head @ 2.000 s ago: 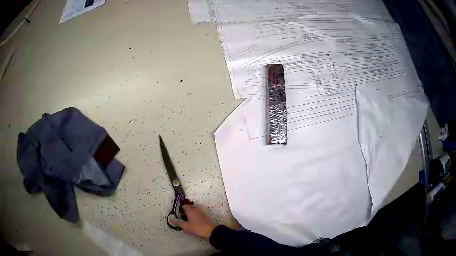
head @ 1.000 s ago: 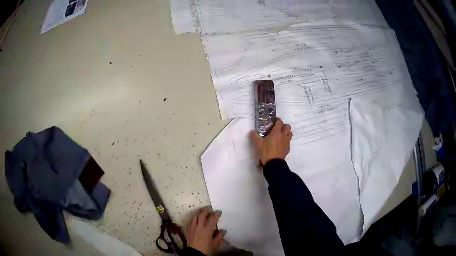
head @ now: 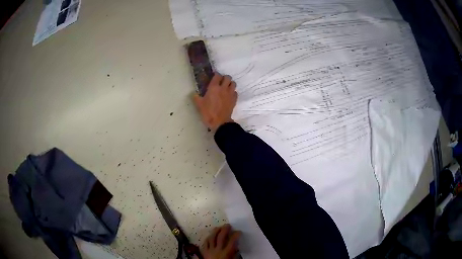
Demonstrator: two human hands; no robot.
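Note:
My right hand (head: pixel 218 101) grips the near end of a dark, shiny-wrapped bar weight (head: pixel 200 63), lying over the left edge of the printed marker sheet (head: pixel 314 76). My left hand (head: pixel 221 244) is at the bottom edge, partly cut off, fingers slightly apart, by the sheet's blank near part (head: pixel 324 202). I see nothing held in it. Tailor's shears (head: pixel 164 208) lie just left of it, blades pointing away; their handles are partly cut off. My right sleeve hides part of the sheet.
A crumpled grey-blue cloth with a brown patch (head: pixel 55 197) lies at the left of the cream table (head: pixel 126 101). A label sheet (head: pixel 56 19) is at the far left. A metal rail (head: pixel 436 162) shows at the right, with dark blue cloth (head: pixel 425 40) beyond the sheet.
My right hand has carried the weight left and away from me to the sheet's left edge. The sheet's near left corner has shifted or folded. My left hand stays beside the shears.

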